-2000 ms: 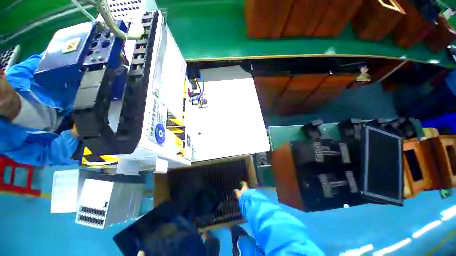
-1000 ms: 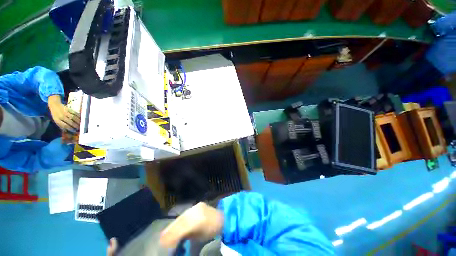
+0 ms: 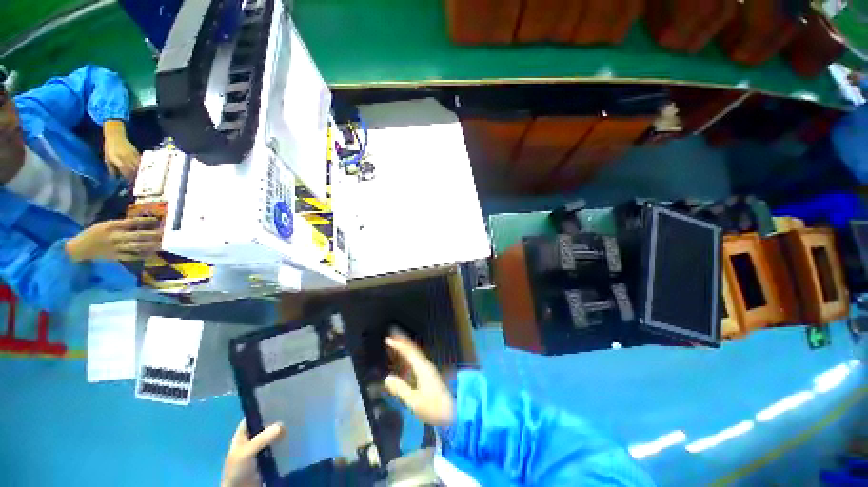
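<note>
A black panel [image 3: 309, 404] with a large silvery rectangle and a smaller pale window faces up at the lower left. My left hand [image 3: 249, 455] holds its left edge, thumb on the face. My right hand [image 3: 419, 382] is to the right of the panel, fingers apart, holding nothing, slightly blurred, above the carton. The open brown carton [image 3: 463, 319] stands beyond the panel, with black panels upright inside; the held panel and my hand hide part of it.
A white side table [image 3: 419, 200] and a white machine [image 3: 233, 209] stand ahead. A person works at the machine's left. White slotted boxes [image 3: 171, 357] are at left. A wood-grain cabinet [image 3: 522, 295], a framed dark panel [image 3: 682, 276] and open cabinets [image 3: 749, 279] stand at right.
The panel in my left hand now shows its silvery side and has moved up and right. My right hand has moved from near my body out over the carton, fingers spread.
</note>
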